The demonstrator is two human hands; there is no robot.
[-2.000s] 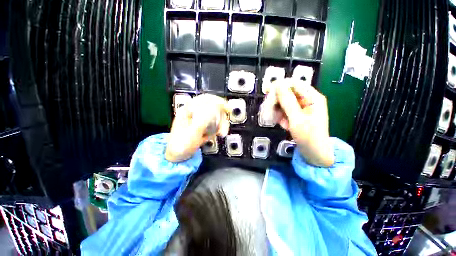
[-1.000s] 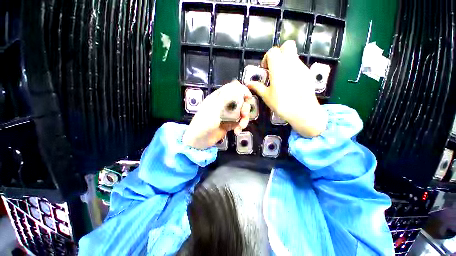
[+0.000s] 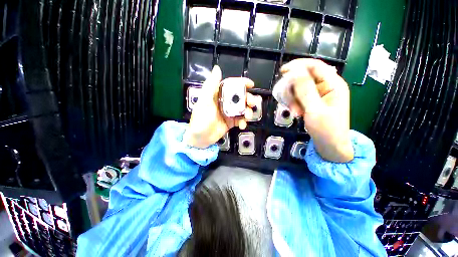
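My left hand (image 3: 205, 118) is palm up over the tray's left part and holds a silver-white housing (image 3: 234, 98) with a dark round centre facing up. My right hand (image 3: 321, 100) is raised over the tray's right part, its fingers closed round another pale housing (image 3: 284, 92), blurred and tilted. The black compartment tray (image 3: 217, 46) lies below both hands. Several housings, such as one at the front (image 3: 273, 147), sit in its nearer pockets; some are partly covered by my hands. The pockets in the rows farther off look shiny grey-black.
Ribbed stacks of black trays (image 3: 100, 75) stand at left, with another pile (image 3: 419, 95) at right. Green surface (image 3: 168, 90) shows beside the tray, with a torn white patch (image 3: 381, 64) at right. A green-framed part (image 3: 108, 175) is at lower left. Small red lights (image 3: 425, 200) show at lower right.
My right hand has lifted from the middle pocket and moved right with a housing; that pocket now looks bare. My left hand has opened its palm more, showing the housing it holds.
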